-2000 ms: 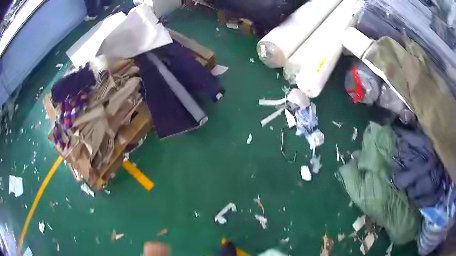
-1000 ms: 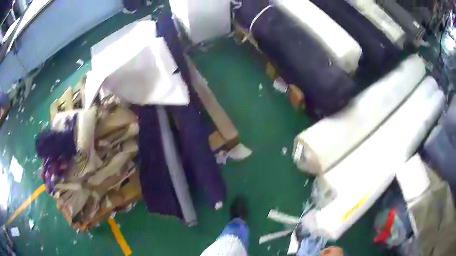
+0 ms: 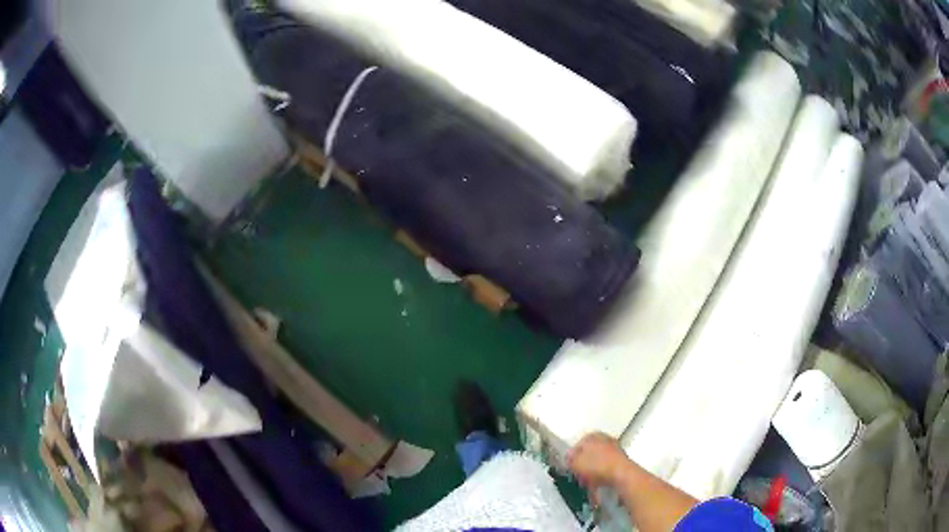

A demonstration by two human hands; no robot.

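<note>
A white fabric roll lies slanting on the right, its near end low in the middle of the view. A second white roll lies against its right side, with another pale roll beyond. My right hand, bare below a blue sleeve, is at the near end of the first roll. It overlaps the roll's edge; its fingers are small and blurred, so I cannot tell whether they grip. Some clear crinkled material shows below the hand. My left hand is not in view.
A dark roll tied with white string lies ahead, with a white roll behind it. White sheets drape over dark cloth at the left. A white-grey panel stands upper left. My shoe is on the green floor.
The view has moved forward and right, so the white rolls are nearer and the scrap pallet has slid left. My right hand and forearm have come further into view, at the roll's end.
</note>
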